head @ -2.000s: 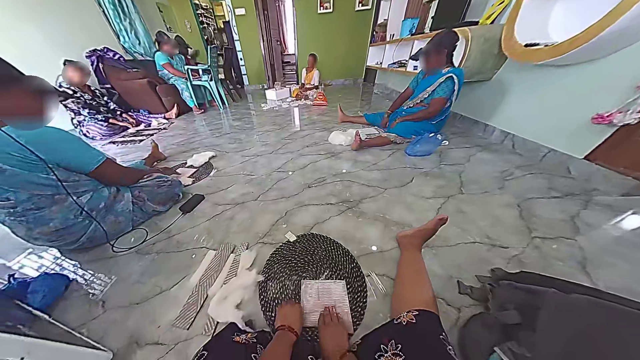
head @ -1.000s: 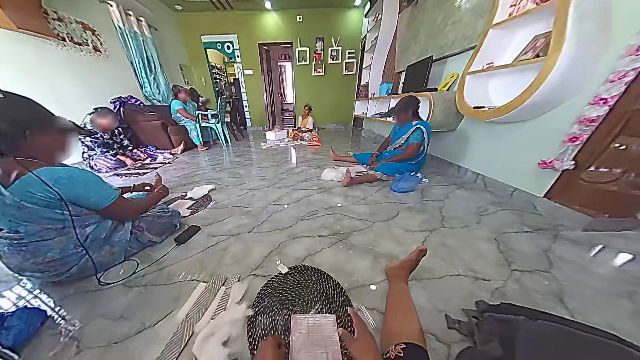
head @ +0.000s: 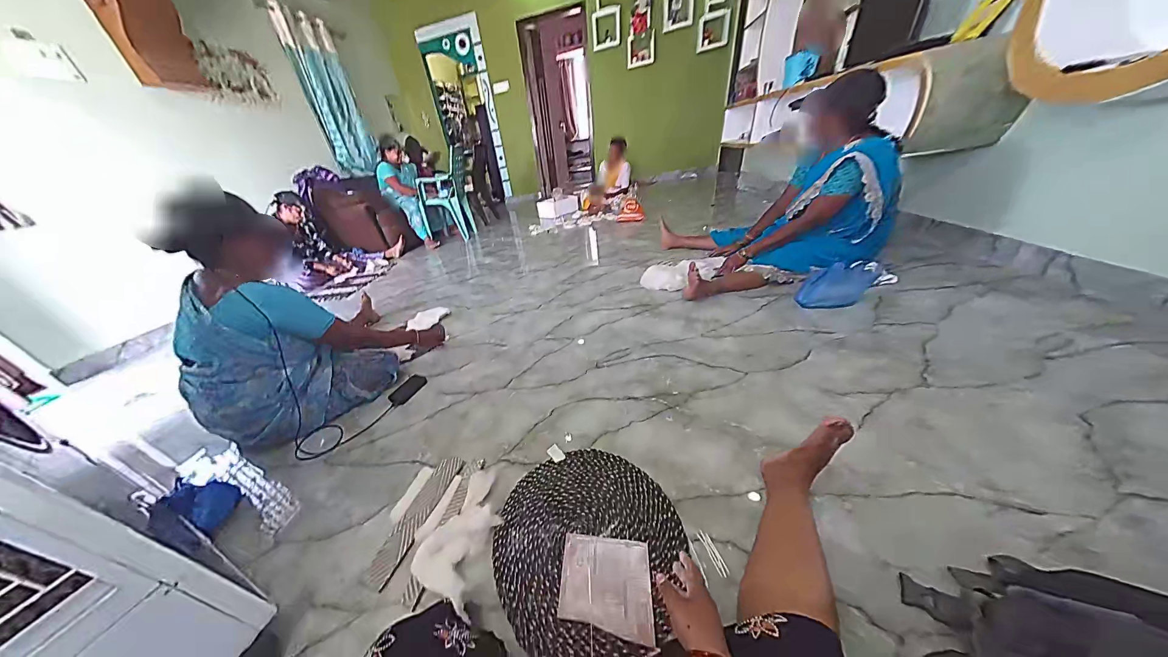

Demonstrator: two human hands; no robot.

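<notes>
A round black woven mat (head: 584,493) lies on the floor between my legs. On it rests a flat, pale rectangular board or tile (head: 606,589). My right hand (head: 689,593) is at the right edge of this piece, fingers bent; whether it grips the piece cannot be told. My left hand is not in view. Left of the mat lie white cotton-like fibre (head: 453,547) and patterned strips (head: 415,520). A few thin white sticks (head: 713,554) lie to the right of the mat, and a small pale piece (head: 556,453) lies at its far edge.
One person (head: 265,338) sits at left near a black device (head: 407,390) with a cable. Another person (head: 821,201) sits at right beside a blue bag (head: 835,285). More people sit farther back. Dark cloth (head: 1058,611) lies at lower right, a white cabinet (head: 128,566) stands at lower left.
My left hand was on the mat beside the pale piece and is now out of view. The person at left has lowered their hands toward the floor. The view has shifted.
</notes>
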